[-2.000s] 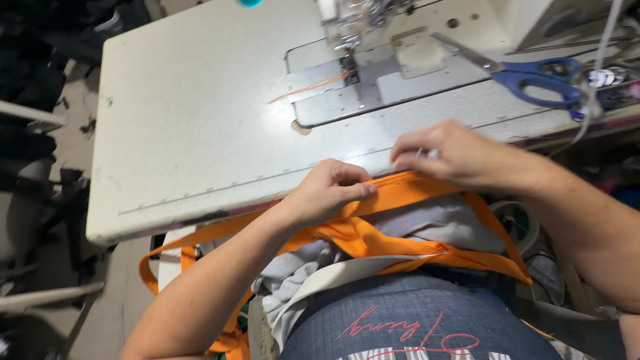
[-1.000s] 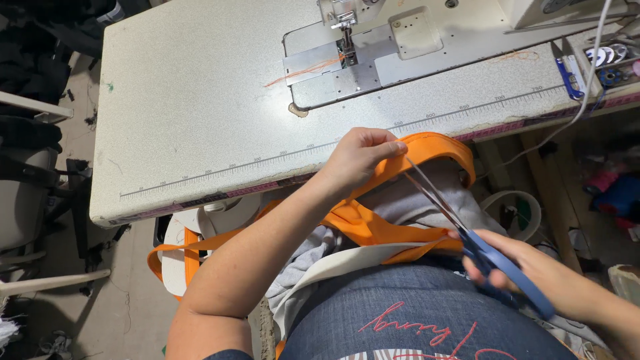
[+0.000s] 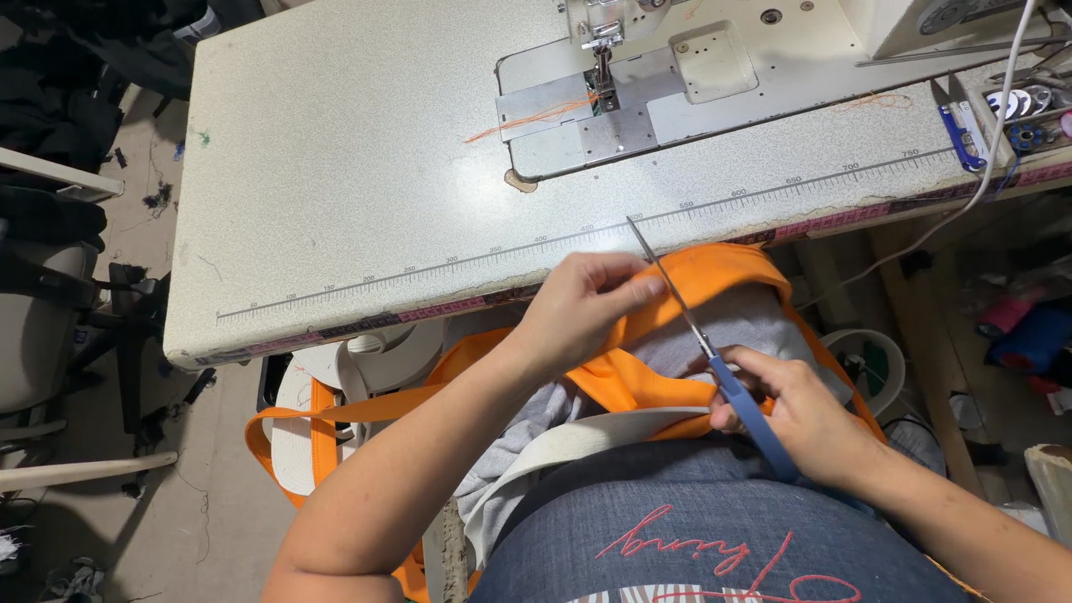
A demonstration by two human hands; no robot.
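My left hand (image 3: pixel 586 306) pinches an orange fabric strip (image 3: pixel 720 268) in front of the table's edge. In my right hand (image 3: pixel 779 402) are blue-handled scissors (image 3: pixel 737 402), their blades pointing up and left across the strip beside my left fingertips. Whether the blades are fully closed, I cannot tell. Grey fabric (image 3: pixel 712 327) lies beneath the strip on my lap, with a white band (image 3: pixel 569 440) nearer my body. More orange strip hangs to the left, by rolls of white elastic or tape (image 3: pixel 293 419).
A sewing machine (image 3: pixel 603 50) stands on the white table (image 3: pixel 352 167), orange threads (image 3: pixel 536 117) trailing from its foot. Blue thread snips (image 3: pixel 959 126) lie at the right beside a tray of bobbins (image 3: pixel 1026 117). A white cable (image 3: pixel 997 159) hangs over the front edge. Below stands a white bucket (image 3: pixel 888 360).
The scissors lay on the table two seconds ago; my right hand now holds them. Their blades have come up to the strip beside my left fingers, and my left hand still pinches the strip.
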